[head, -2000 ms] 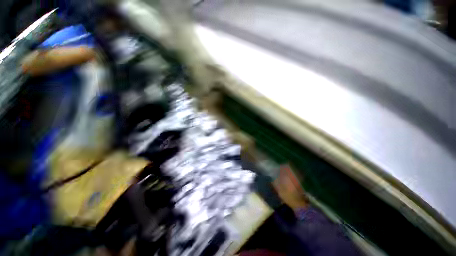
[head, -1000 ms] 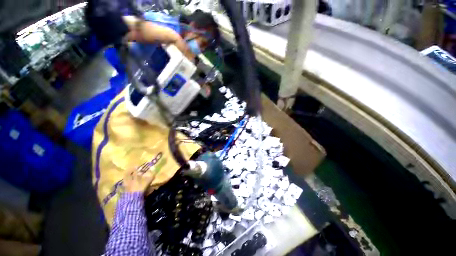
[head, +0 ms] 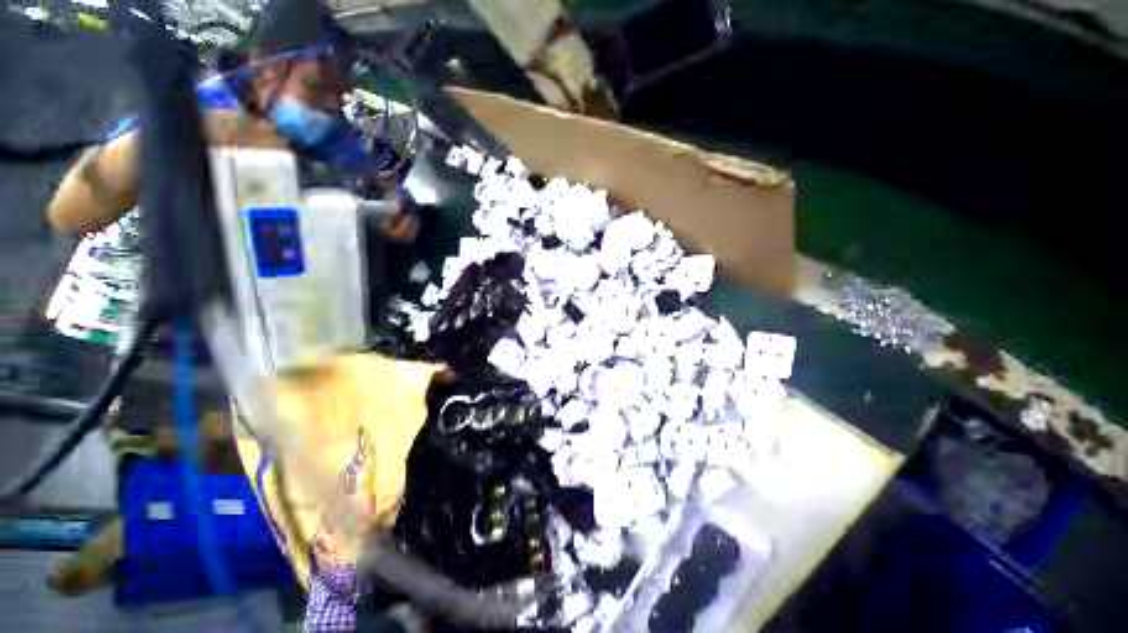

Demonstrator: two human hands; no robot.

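My left hand (head: 327, 552) is small and blurred at the lower left, with a checked sleeve below it. It is at the lower part of the yellow kraft sack (head: 334, 420), partly behind a blurred hose (head: 371, 556); its grip cannot be made out. My right hand is not in view. Glossy black parts (head: 476, 476) with gold and silvery rings lie heaped beside the sack's opening. A large loose pile of small white plastic parts (head: 643, 371) lies to their right. A shallow clear tray (head: 643, 594) holds several black pieces at the bottom.
A cardboard divider (head: 668, 186) stands behind the pile. A white machine (head: 309, 284) stands behind the sack, with a masked person (head: 111, 186) beyond it. Pale flat panels (head: 829, 482) lie right of the tray. A dark blue bin (head: 977, 544) is at lower right, silvery screws (head: 884, 309) on the ledge.
The camera view has turned, with the pile shifting up. My left hand and sleeve now show lower and smaller. The green power driver is out of view; my right hand, blurred in the oldest frame, is gone.
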